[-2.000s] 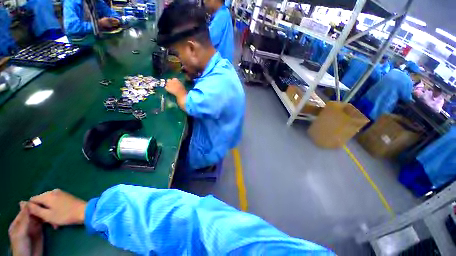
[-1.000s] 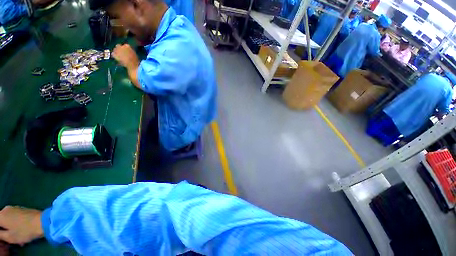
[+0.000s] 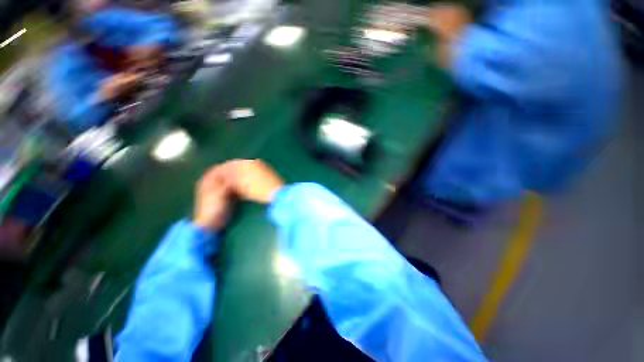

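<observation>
The picture is strongly blurred. My left hand point(image 3: 212, 196) and my right hand point(image 3: 250, 179) meet over the green mat point(image 3: 243, 276) near the middle left of the view. Their fingers are together, with the fingertips hidden or smeared by blur. Whether a small part is between them cannot be told. Both arms are in light blue sleeves.
A solder wire reel point(image 3: 344, 134) stands beyond my right hand, with a dark band point(image 3: 315, 106) around it. A blurred pile of small parts point(image 3: 364, 42) lies farther back. A person in a blue smock point(image 3: 537, 99) sits at right; another person point(image 3: 106, 63) is at upper left.
The view has swung left and down. Both hands and both sleeves now show near the middle left, and the reel and the neighbour appear farther right. The picture has blurred.
</observation>
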